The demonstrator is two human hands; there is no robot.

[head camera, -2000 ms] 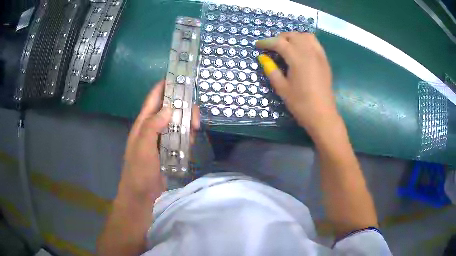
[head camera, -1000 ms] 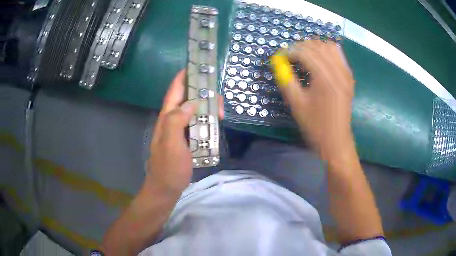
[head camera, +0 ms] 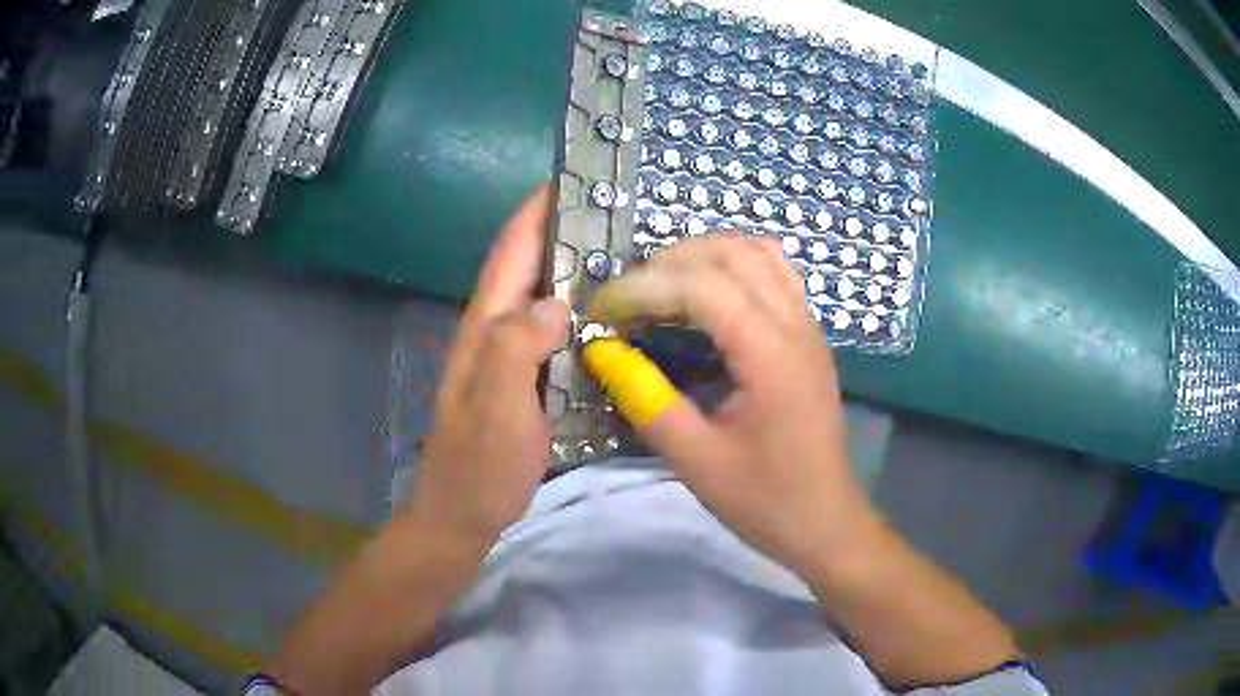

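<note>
My left hand (head camera: 492,388) grips a long grey strip housing (head camera: 585,163) from its left side, upright in the picture above my lap. Several small round components sit in its upper recesses. My right hand (head camera: 755,388), with a yellow finger cot on the thumb and a duller one on the fingertip beside it, pinches a small round component (head camera: 594,331) at the housing, below the seated ones. The fingers partly hide it and the lower recesses. The clear blister tray (head camera: 850,211), filled with rows of round components, lies on the green bench behind my right hand.
Stacked strip housings (head camera: 218,102) stand side by side at the bench's left. Another clear tray (head camera: 1206,360) lies at the far right. A white strip (head camera: 1034,123) edges the green bench (head camera: 435,123). A blue stool (head camera: 1163,541) stands on the grey floor at the lower right.
My right hand has moved left and down from the tray to the housing, with a small component at its fingertips. The housing and my left hand have shifted slightly right.
</note>
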